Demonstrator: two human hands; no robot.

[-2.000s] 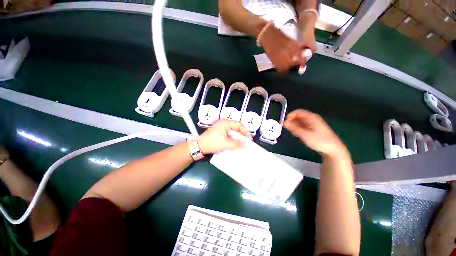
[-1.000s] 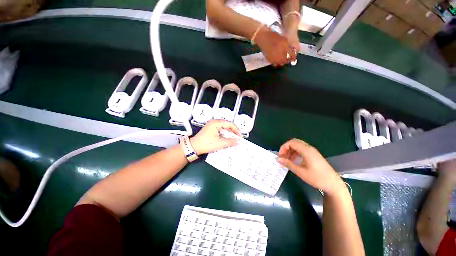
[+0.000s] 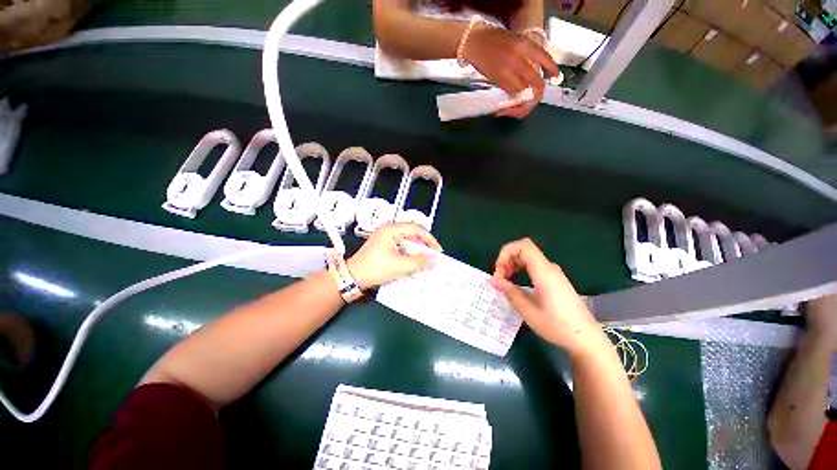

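My left hand grips the label sheet by its upper left part, over the near rail. The sheet is white with rows of small dark marks and tilts down to the right. My right hand is at the sheet's right edge, with thumb and forefinger close together on it; whether a label is between them cannot be told. White plastic housings with long open loops and round discs lie in a row on the belt beyond my left hand. A stack of label sheets lies on the near bench.
The green conveyor belt carries another group of housings at right. A white hose arches across the left. Across the belt, a person's hands hold a white strip. Rubber bands, bubble wrap and another person's arm are at right.
The housings have moved left along the belt. My right hand has come from above the belt to the sheet's right edge. My left hand still holds the sheet.
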